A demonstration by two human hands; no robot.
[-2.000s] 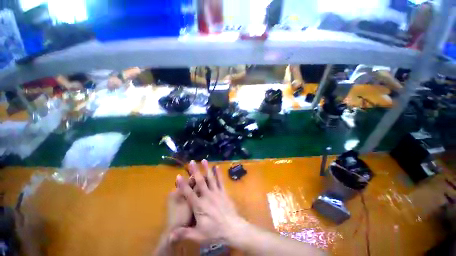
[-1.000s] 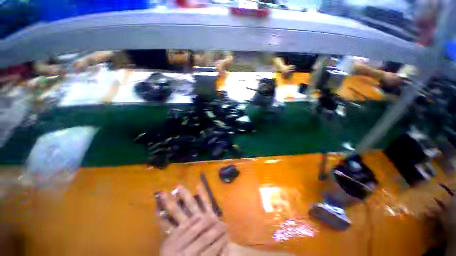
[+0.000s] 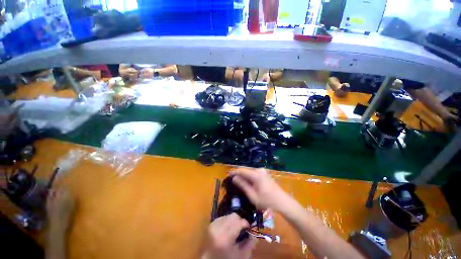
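A black round housing point(image 3: 235, 203) stands on the orange bench at the centre front, with a flat black stick point(image 3: 216, 195) upright at its left. My left hand point(image 3: 228, 236) is at the front of the housing, fingers closed on its near edge. Thin light and red wires point(image 3: 264, 235) stick out beside my fingers. My right hand point(image 3: 255, 186) has its fingers curled over the housing's far side. What the fingertips of either hand pinch is hidden.
A black parts heap point(image 3: 247, 134) and clear bag point(image 3: 132, 136) lie on the green strip point(image 3: 182, 126). Another unit point(image 3: 403, 206) with a grey block point(image 3: 371, 244) stands right. Another person's arm point(image 3: 59, 212) is at left, near a unit point(image 3: 22, 184). A metal shelf point(image 3: 202, 53) crosses above.
My hands were together over the bench; now they are apart, on the black housing, which now shows between them. The view has shifted left and tilted up.
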